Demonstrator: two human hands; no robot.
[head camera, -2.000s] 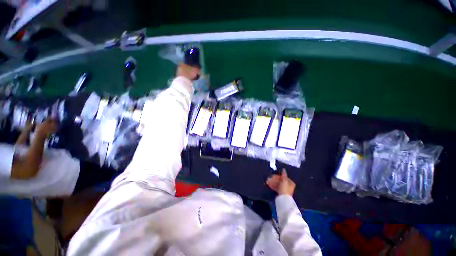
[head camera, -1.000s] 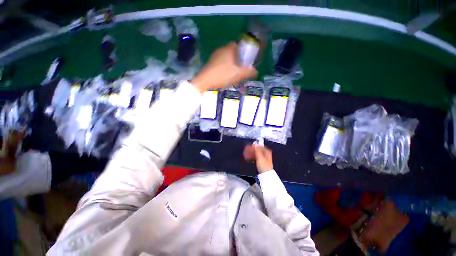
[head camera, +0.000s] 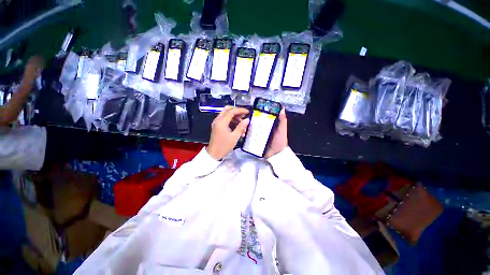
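Observation:
An open-backed phone (head camera: 260, 129) is held upright close to my chest, with its pale battery face, yellow mark and dark upper board area showing. My right hand (head camera: 278, 134) grips its right side. My left hand (head camera: 228, 130) is at its left edge, fingers bent against it; part of both hands is hidden by the phone. A row of open-backed phones (head camera: 221, 60) lies above on clear plastic bags (head camera: 293, 101). A reference phone (head camera: 215, 102) lies sideways below the row.
A bagged parts stack (head camera: 408, 105) lies at right on the black mat (head camera: 317, 126), another group (head camera: 123, 110) at left. Dark phones in bags (head camera: 213, 13) lie on the green belt (head camera: 370, 24). A neighbour's hand (head camera: 24, 88) is at far left. Red bins (head camera: 141, 189) are below.
My left hand has come back from over the belt with an open-backed phone. My right hand now holds it too, before my chest. The view has shifted downward.

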